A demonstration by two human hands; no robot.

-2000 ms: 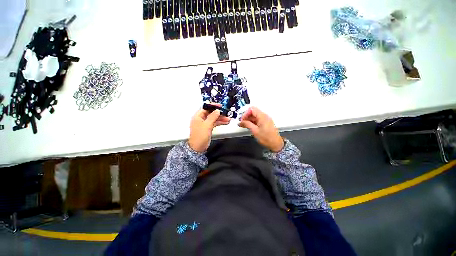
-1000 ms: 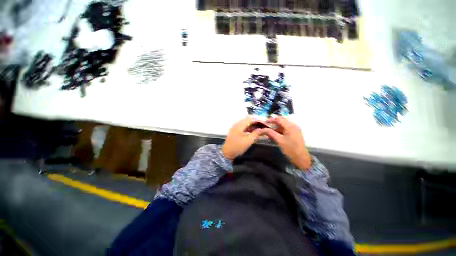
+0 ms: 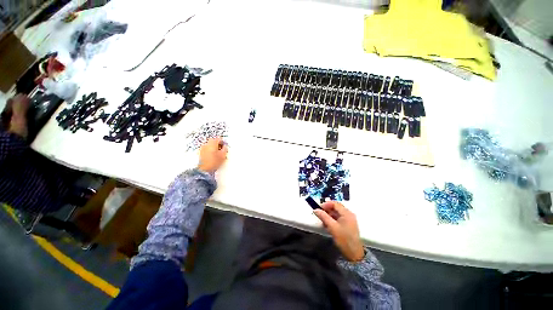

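My left hand (image 3: 213, 155) is at the near edge of the loose pile of thin metal rings (image 3: 206, 131), fingertips together on or just beside it; whether it pinches a ring is too small to tell. My right hand (image 3: 342, 226) holds a black strap tab (image 3: 313, 203) between thumb and fingers, at the near side of the centre pile of part-assembled straps (image 3: 324, 174). The pile is black with blue-silver glints.
Laid-out straps (image 3: 351, 100) lie in rows on a tan board (image 3: 388, 150). Metal fittings (image 3: 449, 202) are at right near a clear bag (image 3: 494, 156). A black strap heap (image 3: 136, 115) is at left. Yellow material (image 3: 427, 33) lies at the back. Another person's hand (image 3: 19, 115) is far left.
My hands have parted. The left has moved to the ring pile; the right stays near the centre pile with the strap tab. The view has shifted, showing more of the table's far side.
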